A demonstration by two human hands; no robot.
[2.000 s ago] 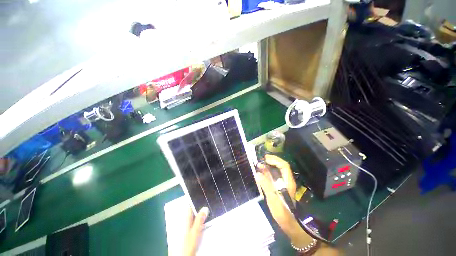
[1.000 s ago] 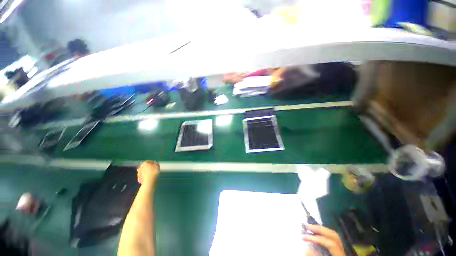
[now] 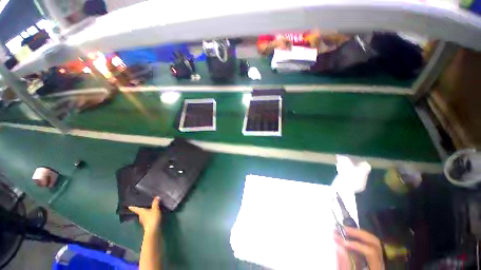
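Note:
Several flat black panel backings (image 3: 174, 174) lie overlapping on the green bench at left of centre. The top one is turned askew, with a small fitting in its middle. My left hand (image 3: 148, 215) grips their near edge; some fingertips are hidden. My right hand (image 3: 362, 245) holds a soldering iron (image 3: 345, 215), tip pointing up and left, over the right edge of the bright white sheets (image 3: 287, 221). Two framed solar panels lie on the conveyor, one left (image 3: 198, 115) and one right (image 3: 263, 116), the right one with a dark piece behind it.
Crumpled white tissue (image 3: 352, 173) lies above the sheets. A tin (image 3: 403, 178) and a white reel (image 3: 464, 167) are at right. A pale round object (image 3: 45, 176) is at far left. A blue crate (image 3: 92, 259) stands below the bench edge. A white shelf (image 3: 253, 21) crosses overhead.
The solar panel held over the sheets two seconds ago is out of my hands. The view has swung left. My left hand has moved from the backings' far edge to their near edge; the top backing is turned.

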